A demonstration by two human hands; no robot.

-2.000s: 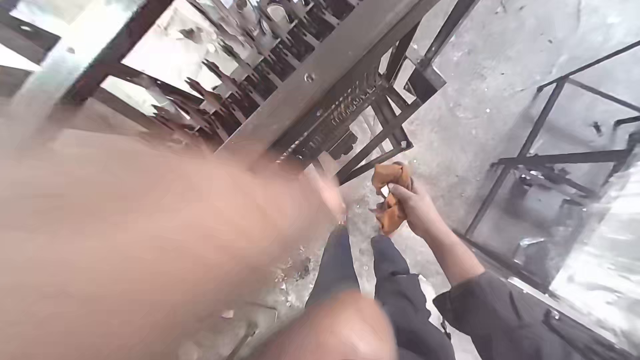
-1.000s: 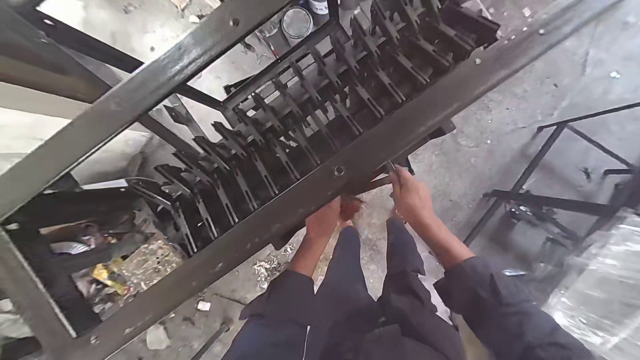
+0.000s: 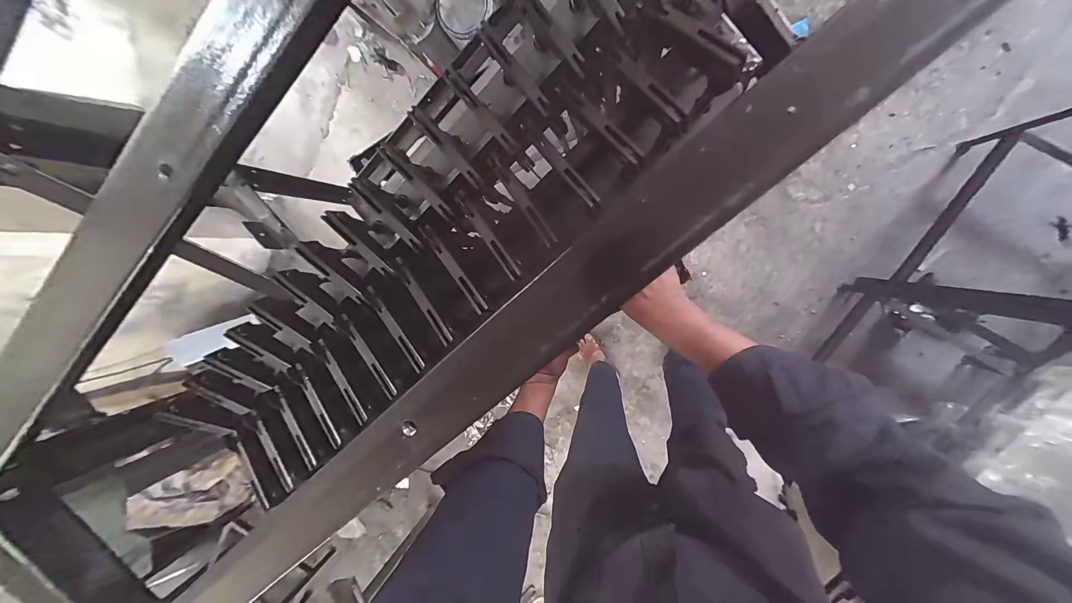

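A long dark metal beam crosses the view diagonally, with a row of slotted black metal brackets behind it. My left hand reaches up to the beam's lower edge near the middle; its fingers are hidden beneath. To the right of it, my right hand is also partly under the beam, with only the wrist and back of the hand showing. A small dark piece shows beside the right hand. Whether either hand holds anything is hidden by the beam.
A wide metal bar of the frame slants across the upper left. Another dark metal frame stands on the concrete floor at the right. A round can is at the top. Crumpled material lies at the lower left.
Two seconds ago my right hand held an orange cloth-like piece, which is not visible now. Both hands have moved in under the beam. The view has shifted closer to the brackets.
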